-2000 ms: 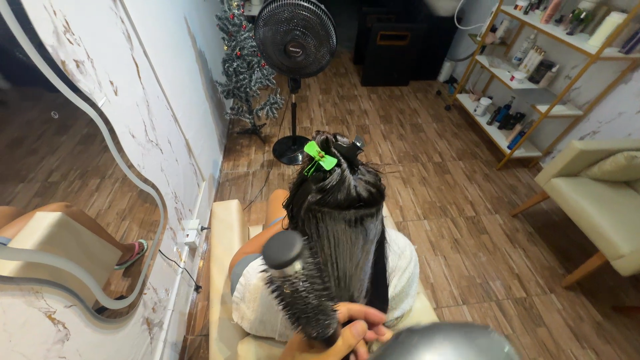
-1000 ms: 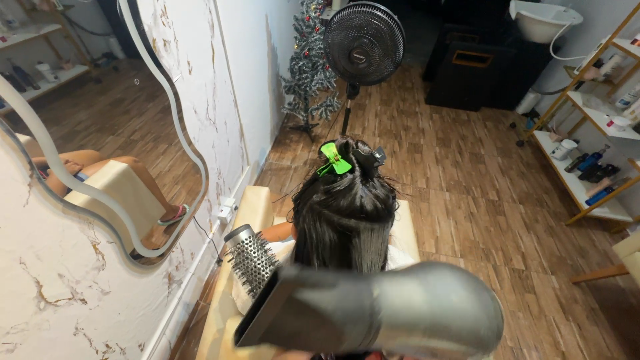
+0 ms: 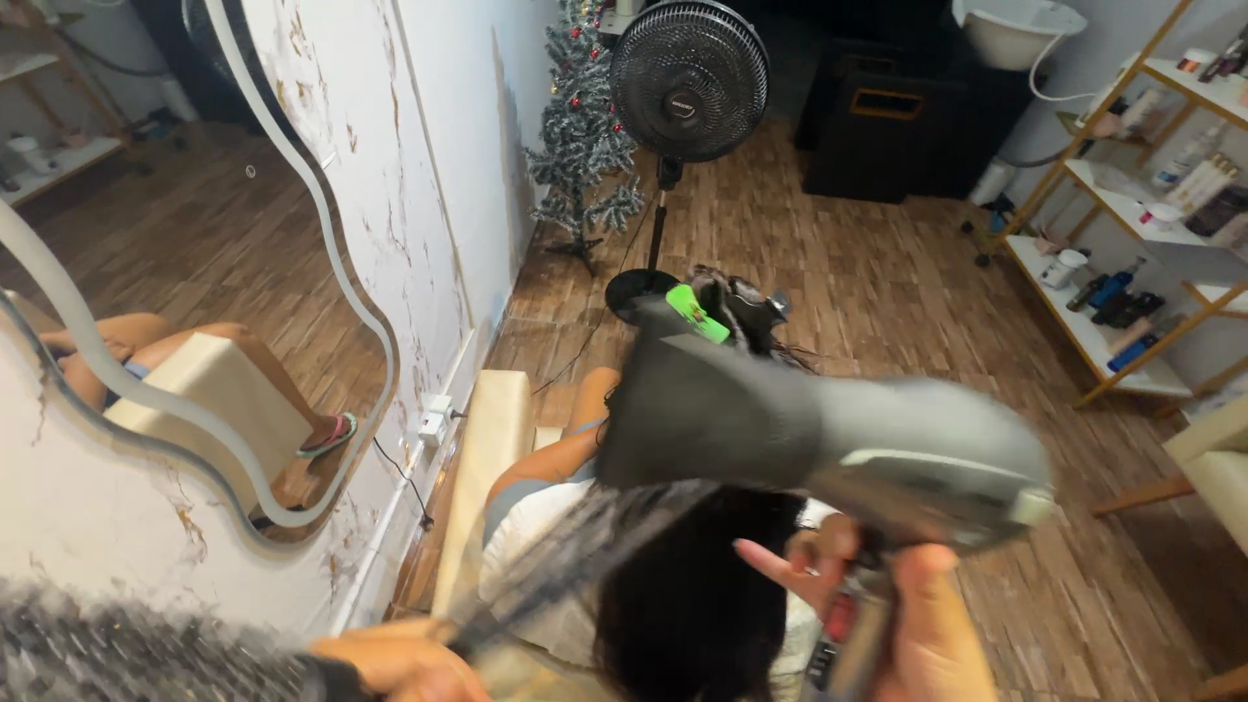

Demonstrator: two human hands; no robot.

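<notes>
My right hand [image 3: 926,624] grips the handle of a grey hair dryer [image 3: 838,439], whose dark nozzle points left across the seated person's dark hair [image 3: 692,595]. At the lower left, my left hand [image 3: 400,663] closes around a round hairbrush [image 3: 166,643]; its bristles are blurred and cut by the frame edge. A blurred strand of hair [image 3: 575,556] stretches from the head down to my left hand. A bright green hair clip [image 3: 697,313] holds hair on top of the head. The dryer hides part of the head. A white cloth [image 3: 536,526] lies over the person's shoulders.
The person sits in a cream chair [image 3: 492,429]. A wavy-edged mirror [image 3: 322,292] hangs on the left wall above a white socket [image 3: 439,419]. Ahead stand a black pedestal fan [image 3: 689,88] and a decorated Christmas tree [image 3: 580,127]. Shelves of bottles [image 3: 1097,312] and another chair [image 3: 1219,458] are at right.
The dryer has risen from the bottom of the view to over the hair. The brush has moved from beside the hair to the lower left corner.
</notes>
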